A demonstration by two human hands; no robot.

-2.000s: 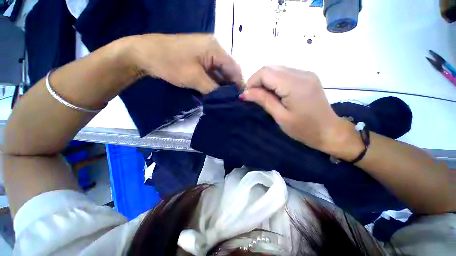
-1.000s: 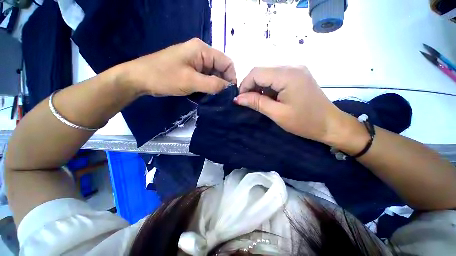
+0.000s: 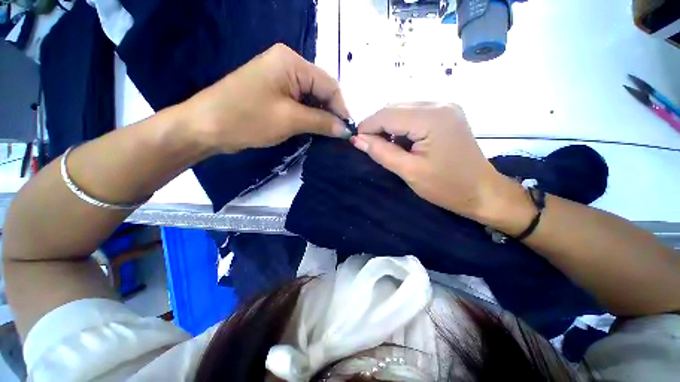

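A dark navy cloth panel [image 3: 388, 213] hangs over the front edge of the white machine table towards my lap. My left hand [image 3: 279, 101] pinches its upper corner between thumb and fingers. My right hand [image 3: 436, 153] pinches the same corner just to the right, and the fingertips of both hands nearly touch. The small bit of cloth between the fingertips is mostly hidden. Another navy panel [image 3: 216, 45] with a frayed pale edge lies under and behind my left hand.
A blue-grey cylinder [image 3: 483, 33] stands at the top by the machine's metal parts. Thread snips [image 3: 656, 104] lie at the right. A navy strip [image 3: 78, 82] lies far left. A ruler strip [image 3: 186, 217] runs along the front edge, above a blue bin [image 3: 195, 280].
Both hands stay at the cloth's corner. The fingertips have drawn close together, and the folded bit of cloth that stood up between them now shows less. The view has shifted slightly.
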